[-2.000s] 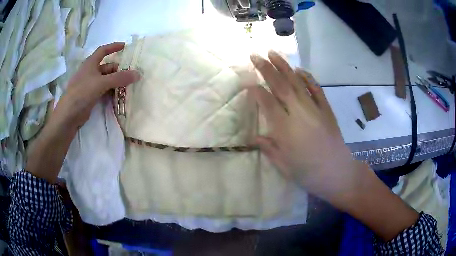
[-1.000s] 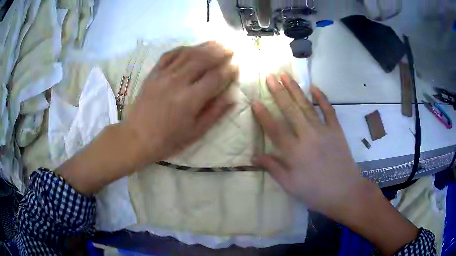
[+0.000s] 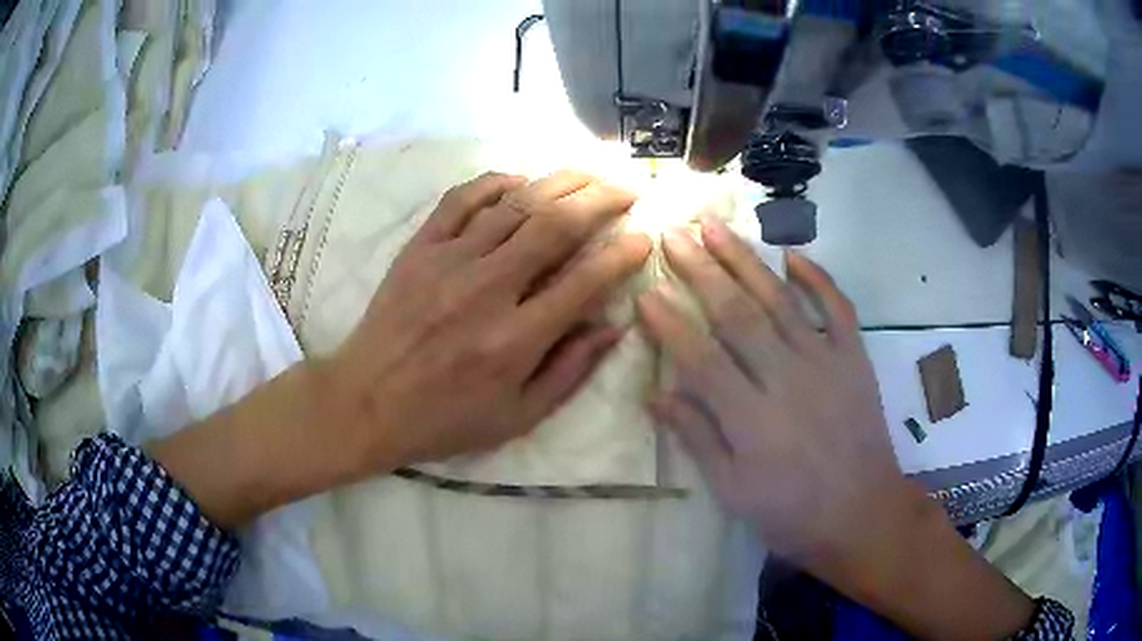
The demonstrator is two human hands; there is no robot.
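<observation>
A cream quilted panel lies on a larger cream padded panel with straight channels. A thin dark patterned piping strip runs along the quilted panel's lower edge. My left hand lies flat on the quilted panel, fingers pointing to the needle area. My right hand lies flat on the panel's right side, fingers spread, close beside my left fingertips. The sewing machine's foot area is just beyond my fingertips, under bright glare that hides the needle point.
Layered cream and white pieces lie at the left. A white flap sticks up beside the panel. At the right are a dark flat pad, a brown scrap, a pink-and-blue tool and a black strap.
My left hand has moved from the panel's left edge onto its middle near the needle area. The machine head shows larger, and the work sits lower in view.
</observation>
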